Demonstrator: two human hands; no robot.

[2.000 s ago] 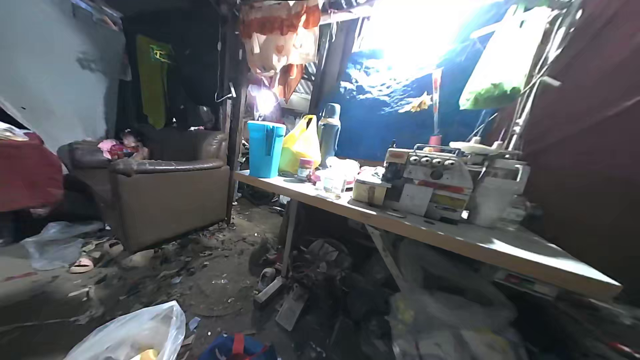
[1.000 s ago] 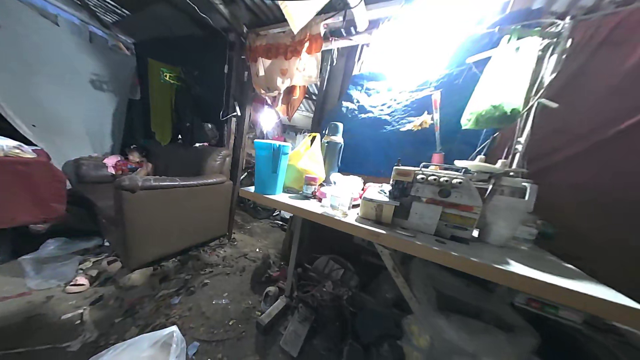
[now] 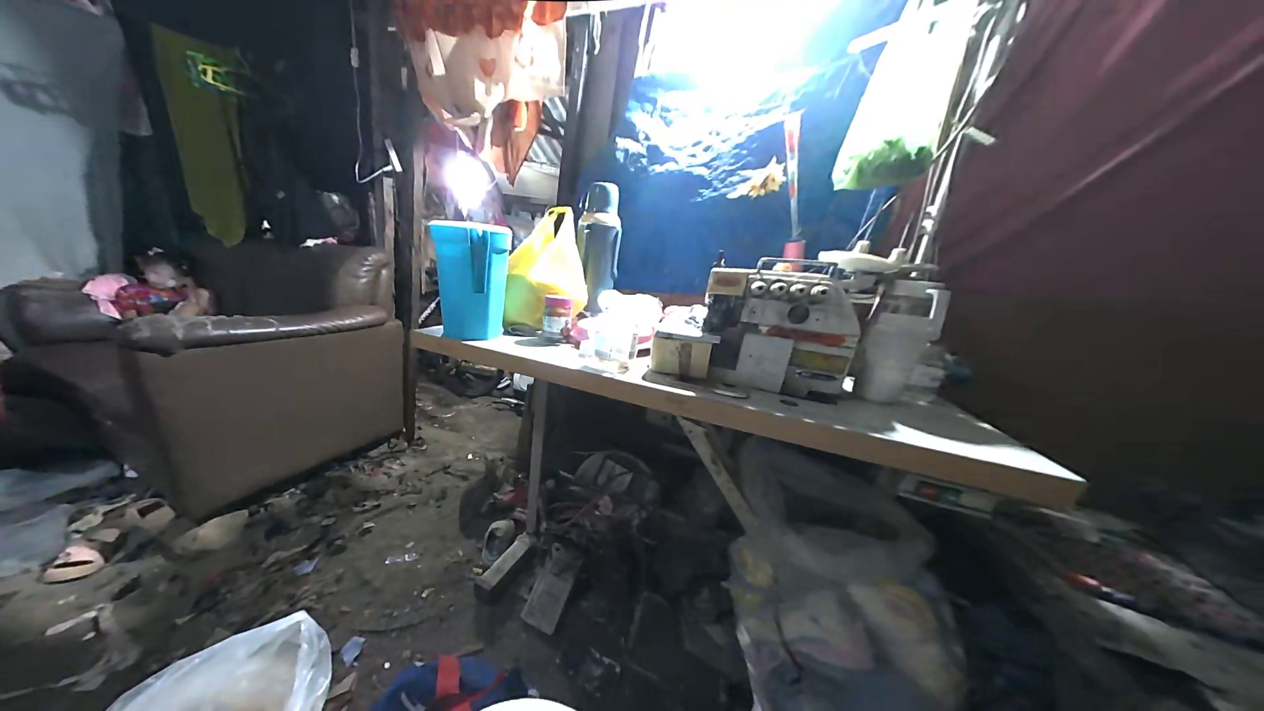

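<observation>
Neither my left hand nor my right hand shows in the head view. An overlock sewing machine [image 3: 790, 321] stands on a wooden-edged table [image 3: 839, 433]. Left of it on the tabletop are a small yellowish box [image 3: 681, 354], a clear container [image 3: 614, 341] and a lidded jar [image 3: 557, 316]. A yellow plastic bag [image 3: 548, 272] rests between a blue plastic pitcher [image 3: 469, 281] and a dark vacuum flask [image 3: 599, 237]. A white jug-like container [image 3: 897, 341] sits at the machine's right.
A brown armchair [image 3: 267, 405] holds a person [image 3: 163, 286] at left. Slippers [image 3: 74, 563] and scraps litter the floor. A clear plastic bag [image 3: 242, 667] and blue-and-red fabric [image 3: 449, 681] lie at the bottom. Stuffed plastic bags [image 3: 849, 612] and a foot pedal [image 3: 551, 588] are under the table.
The view has tilted down from a second ago, bringing the blue-and-red fabric back in at the bottom. A white rounded edge now shows there too.
</observation>
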